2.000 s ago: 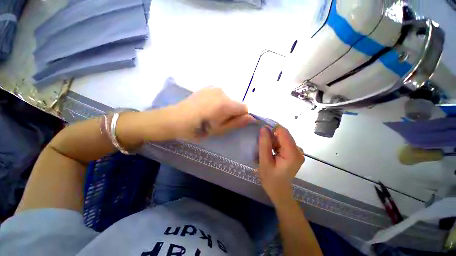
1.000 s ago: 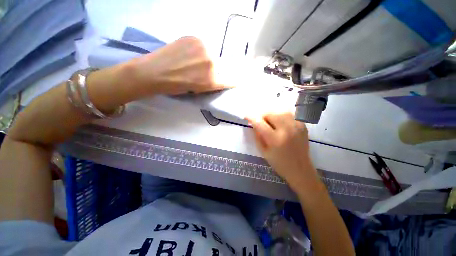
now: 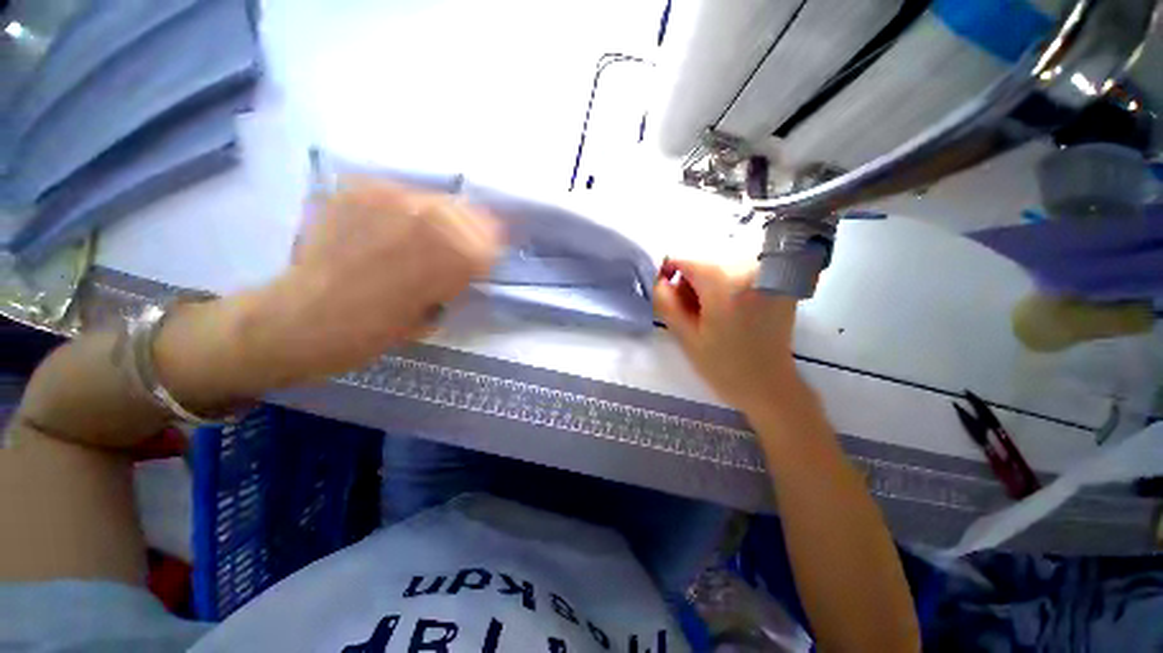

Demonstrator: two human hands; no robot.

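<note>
A folded blue-grey fabric piece (image 3: 561, 262) lies on the white machine bed, its right end near the needle area. My right hand (image 3: 727, 319) is at that end, with thumb and fingertips at the fabric's edge, just left of the grey ribbed cylinder (image 3: 793, 255). My left hand (image 3: 383, 268) is blurred, over the left part of the piece, fingers curled; whether it grips the fabric cannot be told. The presser foot area (image 3: 724, 163) is partly lost in lamp glare. The white sewing machine head (image 3: 816, 64) stands above it.
A pile of blue-grey fabric pieces (image 3: 140, 109) lies at the left. Red-and-black snips (image 3: 997, 444), a yellowish oval tool (image 3: 1078, 322), a purple cloth strip (image 3: 1084, 262) and a white fabric strip (image 3: 1071, 491) are at the right. A ruler tape (image 3: 561, 411) runs along the table front; a blue crate (image 3: 249, 510) is below.
My left hand has moved left and down from near the needle. The fabric now shows folded and curved between the hands. My right hand stays near the needle area.
</note>
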